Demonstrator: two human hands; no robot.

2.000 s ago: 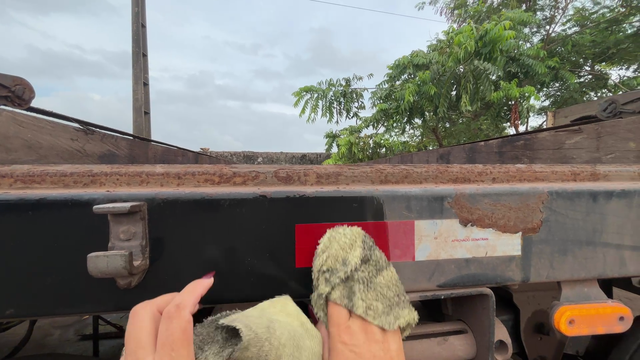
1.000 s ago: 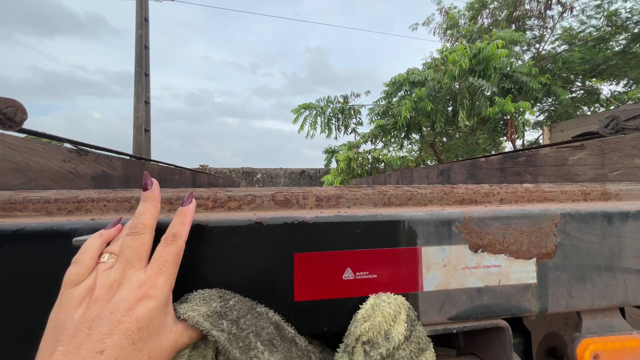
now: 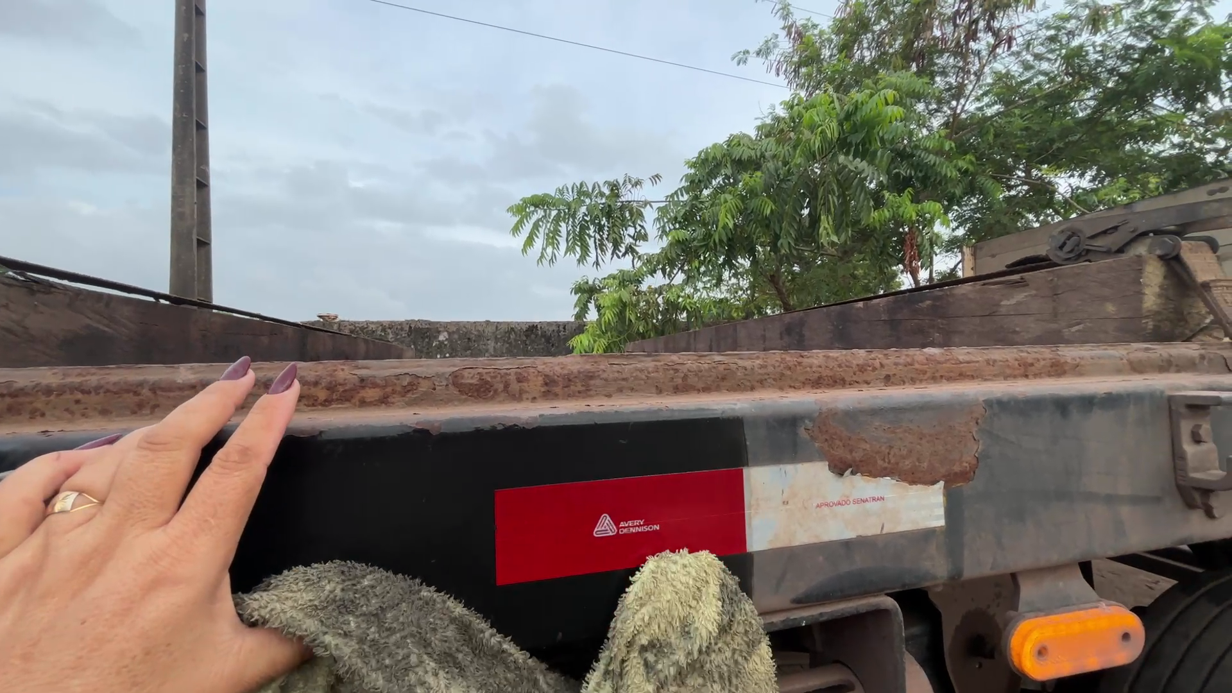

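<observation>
My left hand (image 3: 144, 520) is spread at the lower left, its fingertips over the rusty top flange (image 3: 520, 380) of a vehicle's steel side rail. Beside its thumb begins a grey, dirty plush cloth (image 3: 385, 616), which runs along the bottom edge; the thumb's tip is hidden by it. The cloth's yellowish right part rises just under the red section of a reflective strip (image 3: 621, 525), and seems to cover my right hand, which is hidden. The strip's white section (image 3: 847, 505) is stained, next to a patch of rust (image 3: 900, 443). The rail is black and shiny on the left, duller grey on the right.
An orange side marker lamp (image 3: 1076, 642) hangs beneath the rail, with a tire (image 3: 1184, 635) behind it. A metal bracket (image 3: 1198, 452) juts from the rail at the right. Wooden boards (image 3: 914, 313) lie above the flange. Beyond stand a tree and a pole.
My left hand has risen from below the rail to its top edge. The right hand, seen earlier inside the cloth against the red section, is now lower and out of sight. The view has shifted.
</observation>
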